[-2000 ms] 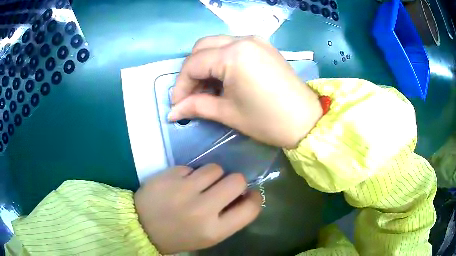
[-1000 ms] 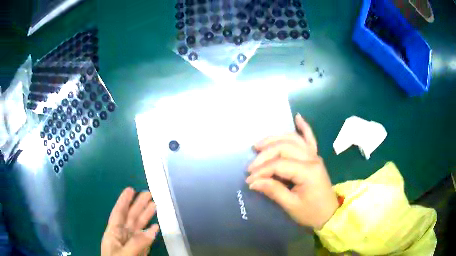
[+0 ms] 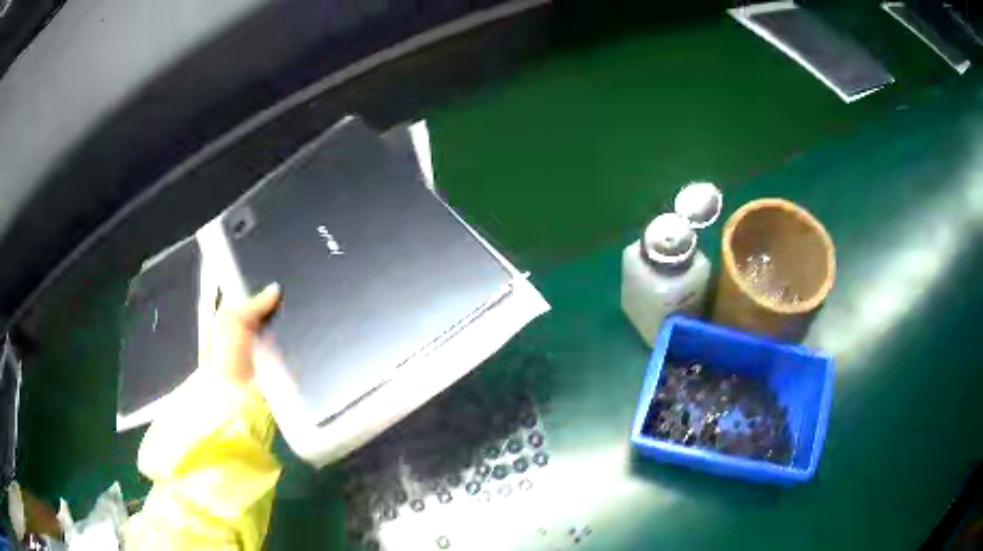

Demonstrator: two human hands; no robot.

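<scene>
My left hand (image 3: 232,336) grips the left edge of a grey tablet (image 3: 361,269) together with the white sheet (image 3: 431,387) under it, thumb on top. The tablet lies back up, tilted in view, with its camera area (image 3: 239,223) at the upper left corner and a logo near the middle. The fingers under the sheet are hidden. My right hand is not in view.
Another tablet (image 3: 162,328) lies at the left. Lens rings on clear sheets (image 3: 501,468) are at the lower middle, with a few loose pieces (image 3: 580,534) beside them. A blue bin (image 3: 821,414) of dark pieces, an open white bottle (image 3: 652,291) and a brown cup (image 3: 744,301) stand right.
The view has swung towards the conveyor. The tablet and its sheet have moved from the bench to the far left, now in my left hand. My right hand has gone out of view.
</scene>
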